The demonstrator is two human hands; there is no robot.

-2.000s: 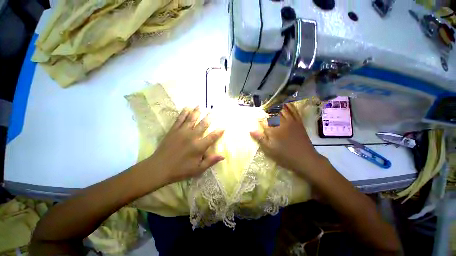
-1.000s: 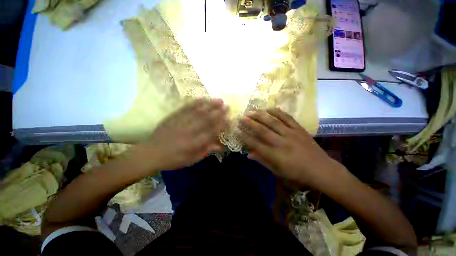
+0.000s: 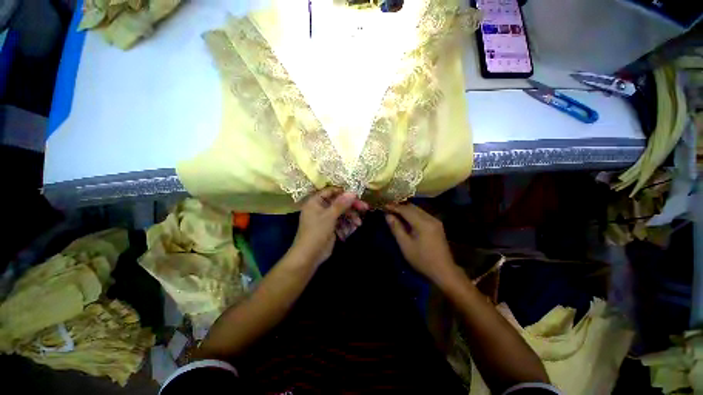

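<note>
A pale yellow garment panel (image 3: pixel 443 146) lies over the table's front edge. Bands of cream lace trim (image 3: pixel 308 146) run down both sides of a V and meet at its lower point. My left hand (image 3: pixel 324 220) pinches the panel's lower edge at the V point, fingers bent around the lace. My right hand (image 3: pixel 412 231) is just to the right at the same edge, with thumb and fingertips closed on the fabric edge. The lamp glare hides the detail inside the V.
A lit smartphone (image 3: pixel 505 38), blue thread snips (image 3: pixel 566 104) and silver snips (image 3: pixel 605 82) lie at the right of the table. Yellow strips (image 3: pixel 667 127) hang at the right edge. A yellow bundle (image 3: pixel 131 19) lies upper left. Yellow piles (image 3: pixel 69 301) are lower left, more cloth (image 3: pixel 578 343) lower right.
The view has tilted down from the machine head. My hands have moved from flat on the panel near the needle to its lower edge by my lap, gripping there. The V neckline now lies spread out.
</note>
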